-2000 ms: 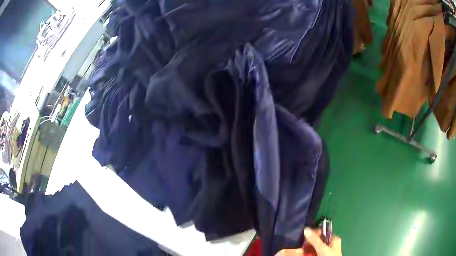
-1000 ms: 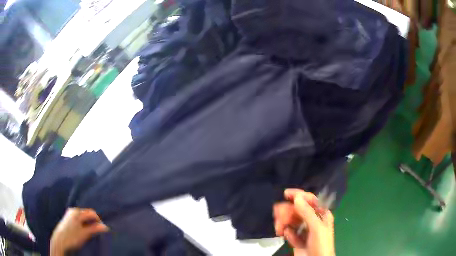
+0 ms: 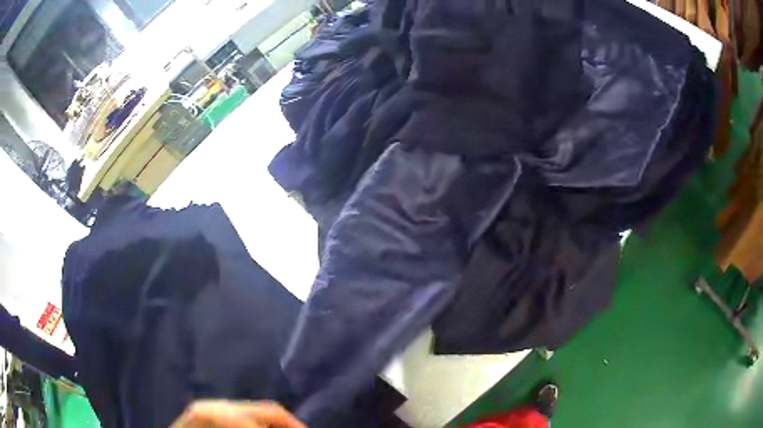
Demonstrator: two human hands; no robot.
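Note:
A dark navy garment lies rumpled over the white-topped table. Its long narrow part, probably a sleeve with shiny lining outward, stretches down to the bottom edge. My left hand shows only as its upper part at the bottom edge, beside the lower end of that narrow part. Its fingertips are cut off, so its grip cannot be told. My right hand is not in view. No snips are visible.
A second navy stack lies at lower left, and a navy pile behind the garment. Tan-brown jackets hang at right above a rail foot with casters. A red thing shows at the bottom, over green floor.
The narrow part has gone from dark cloth stretched to the lower left to shiny lining hanging lower centre. My left hand shows lower and farther right. My right hand has left view.

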